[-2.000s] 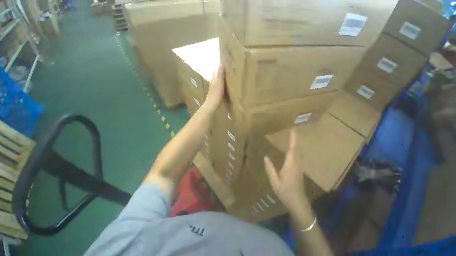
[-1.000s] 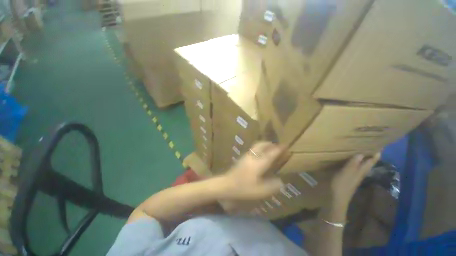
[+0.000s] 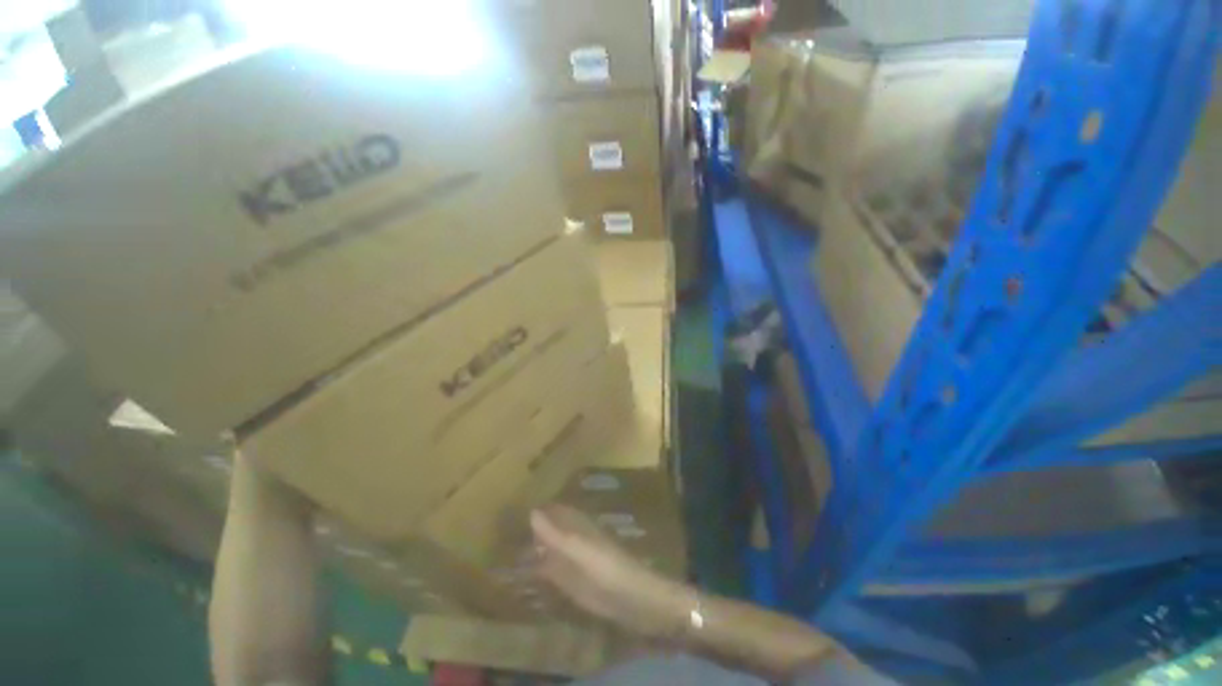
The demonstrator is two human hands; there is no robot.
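Note:
Brown product cartons, stacked on one another, tilt close in front of me at the left and centre. Their near faces carry dark "KEID"-like print. My right hand is at the lower right edge of the bottom carton, thumb against the cardboard and fingers partly hidden beneath it. My left forearm shows at the lower left, running up to the cartons' lower left corner. My left hand itself is hidden by the cardboard.
Stacked cartons with white labels stand behind, with lower ones beside them. A blue rack fills the right, with open brown cartons behind its post. Green floor, yellow-marked tape and a bit of red show at the bottom.
My view has turned right towards the blue rack. The printed cartons have shifted left across the view with my hands at their lower edge. The black loop handle has left the view.

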